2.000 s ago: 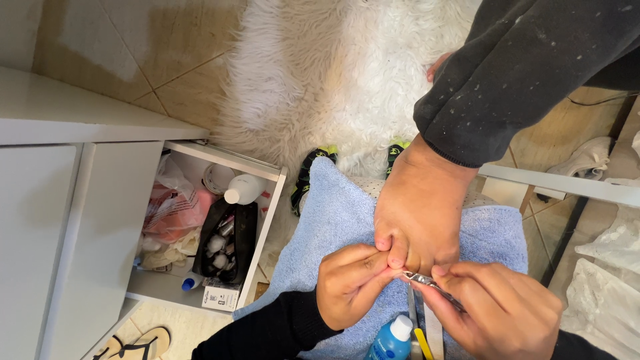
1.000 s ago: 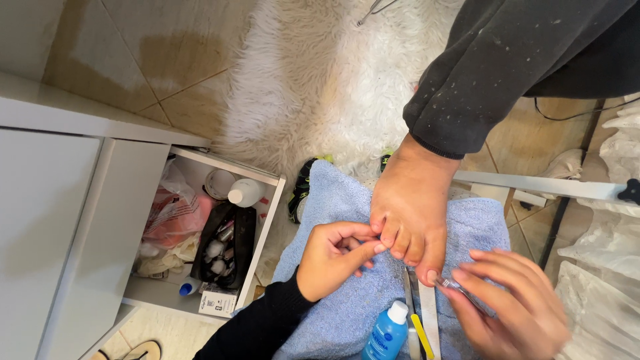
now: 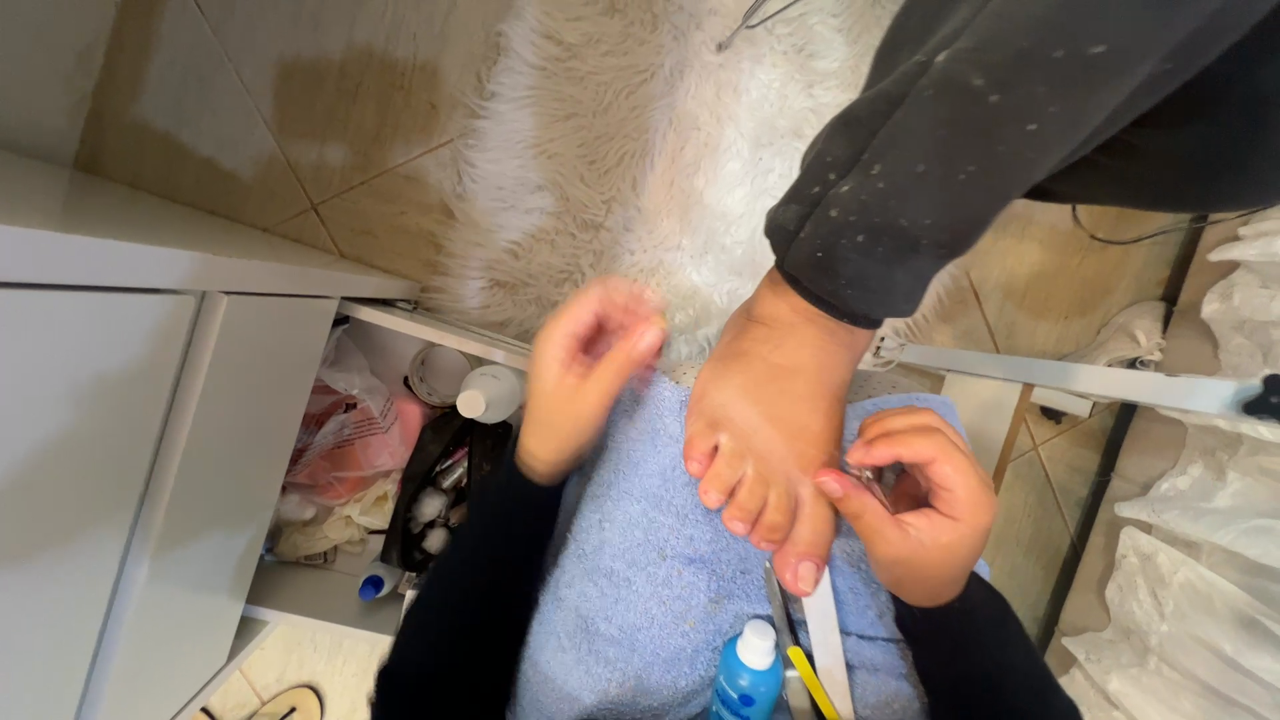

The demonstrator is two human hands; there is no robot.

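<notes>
Another person's bare foot (image 3: 775, 400), below a black trouser leg, rests on a blue towel (image 3: 640, 560). My left hand (image 3: 590, 380), blurred, is raised left of the foot over the towel's edge, fingers curled and apart, with nothing seen in it. My right hand (image 3: 915, 500) is beside the big toe's side of the foot and holds a small metal tool, probably a nail nipper (image 3: 872, 488), mostly hidden by the fingers. Near the toes lie a white nail file (image 3: 826, 640), a metal tool (image 3: 783, 620), a yellow-handled tool (image 3: 812, 684) and a blue bottle with a white cap (image 3: 748, 680).
At the left, an open drawer (image 3: 470, 338) of a white cabinet holds a white bottle (image 3: 490, 393), plastic bags and a black pouch. A white shaggy rug (image 3: 590, 160) lies beyond the foot. A metal bar (image 3: 1080, 375) and sheer white fabric (image 3: 1180, 580) are at the right.
My left hand has left the toes and moved up and left. My right hand has moved from the toe tips up beside the foot, still holding the metal tool.
</notes>
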